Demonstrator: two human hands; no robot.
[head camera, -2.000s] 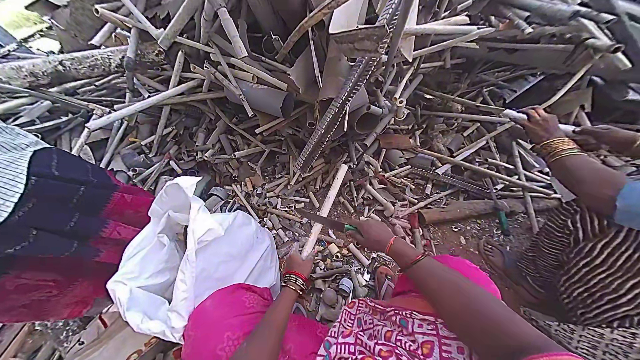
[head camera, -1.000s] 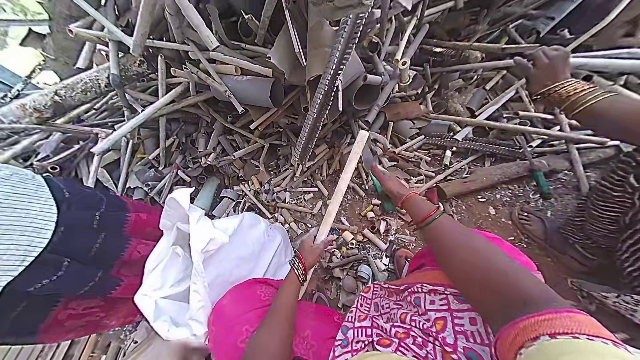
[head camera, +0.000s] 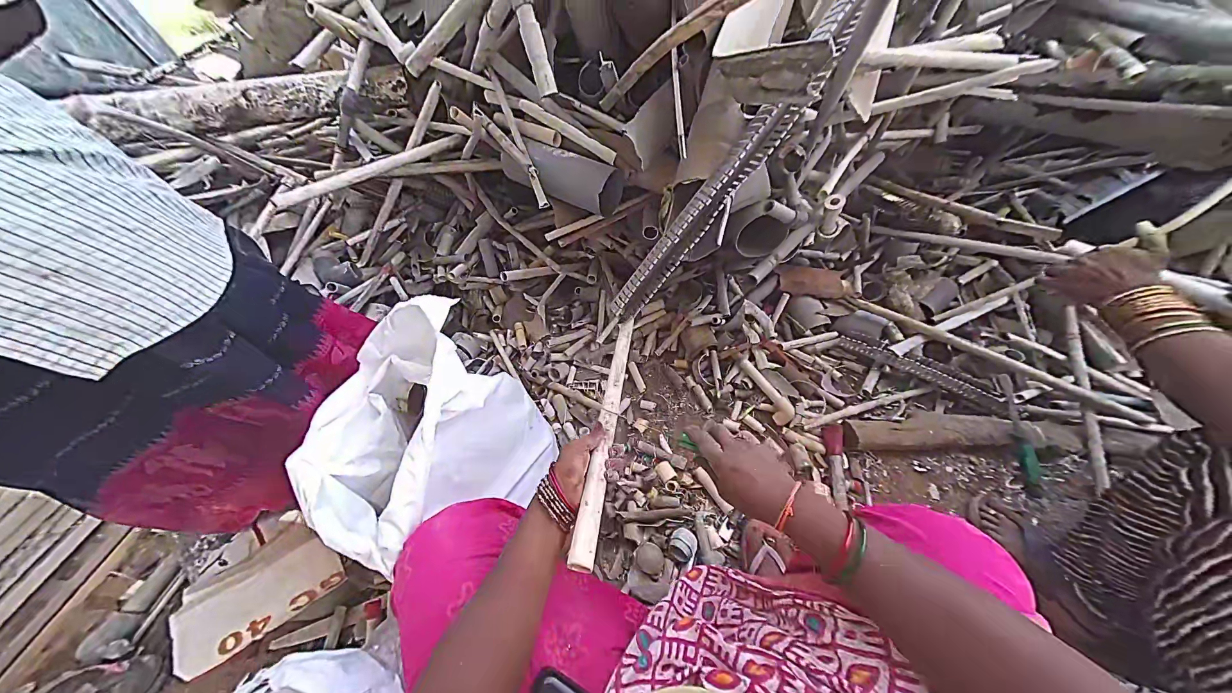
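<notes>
My left hand (head camera: 577, 469) is closed around a pale, narrow length of plastic pipe (head camera: 606, 452), which slants up and away from my lap. Just right of the pipe, my right hand (head camera: 741, 469) is low over the scrap, palm down. A green handle (head camera: 686, 443) shows at its fingertips; the blade seen earlier is hard to make out. Below and between the hands lie small cut pipe pieces and fittings (head camera: 664, 472). The far end of the pipe meets the foot of a dark slotted strip (head camera: 707, 207).
A white sack (head camera: 472, 433) stands left of my knee, beside a person in a striped top (head camera: 106, 231). At right, a co-worker's hand (head camera: 1107, 274) with bangles holds a pipe. A large heap of scrap pipes (head camera: 577, 183) rises ahead. A green-handled tool (head camera: 1030, 464) lies at right.
My right hand has moved down and away from the pipe's upper part. The pipe stays in my left hand. The co-worker's hand has moved lower at the right.
</notes>
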